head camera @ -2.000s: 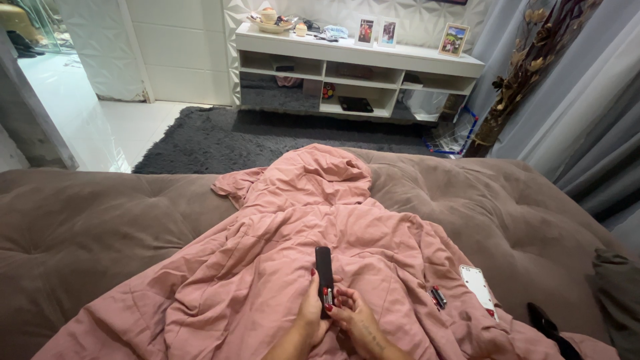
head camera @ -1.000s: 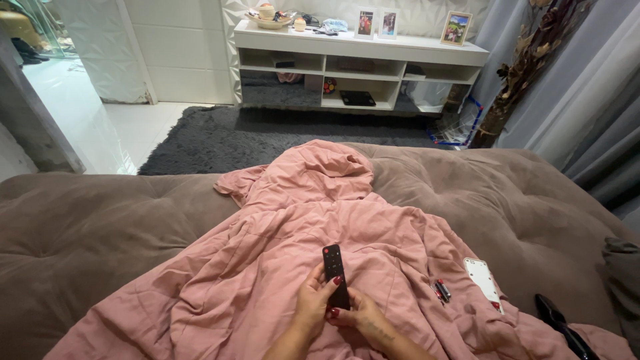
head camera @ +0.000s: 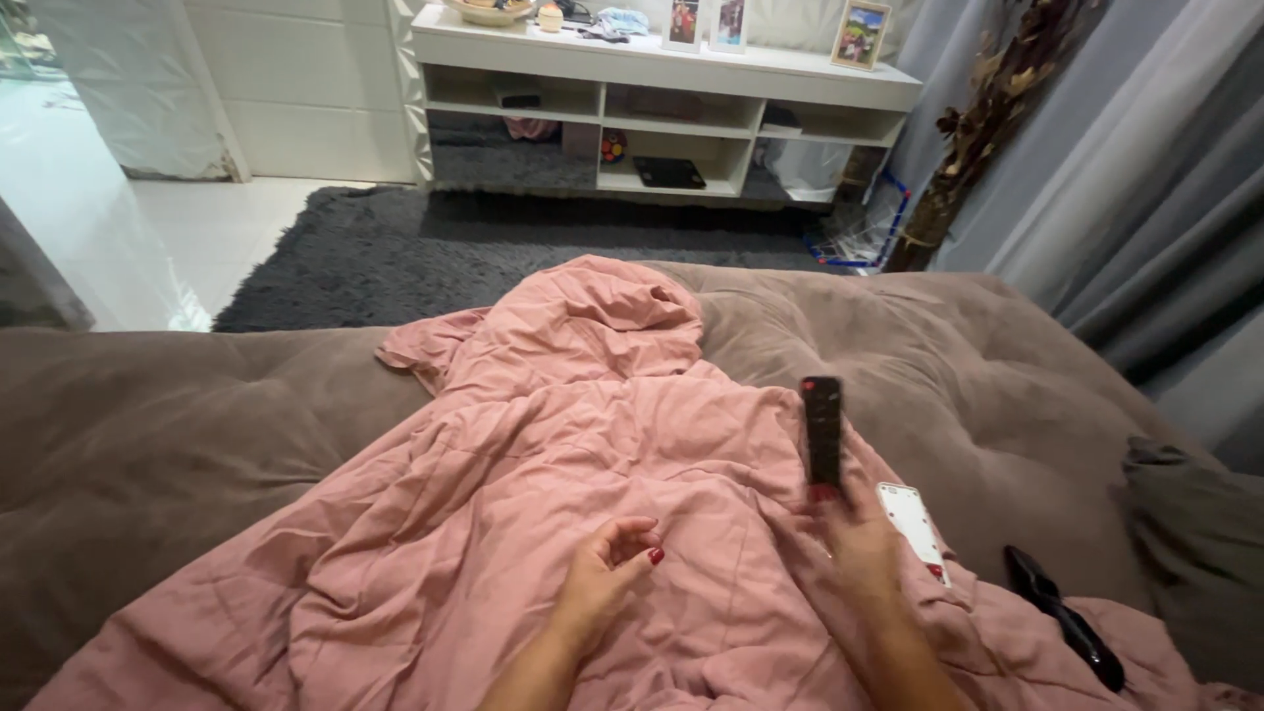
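My right hand (head camera: 849, 538), blurred, holds a black remote control (head camera: 823, 430) by its lower end, upright in view over the right side of the pink blanket (head camera: 592, 444). My left hand (head camera: 614, 568) is empty above the middle of the blanket, its fingers curled but apart. Just right of my right hand, a white phone or phone case (head camera: 913, 533) lies at the blanket's edge. Farther right rests a glossy black object (head camera: 1062, 617) that I cannot name for sure. The batteries seen earlier are hidden or blurred behind my right hand.
The blanket covers part of a brown tufted sofa (head camera: 968, 395). A dark cushion (head camera: 1195, 533) sits at the right edge. Beyond lie a dark shaggy rug (head camera: 346, 257) and a white TV stand (head camera: 662, 64) with picture frames. Grey curtains (head camera: 1136, 148) and dried branches (head camera: 968, 148) stand at the right.
The remote was between both hands over the blanket's middle; now only my right hand has it, moved to the right. My left hand has let go of it.
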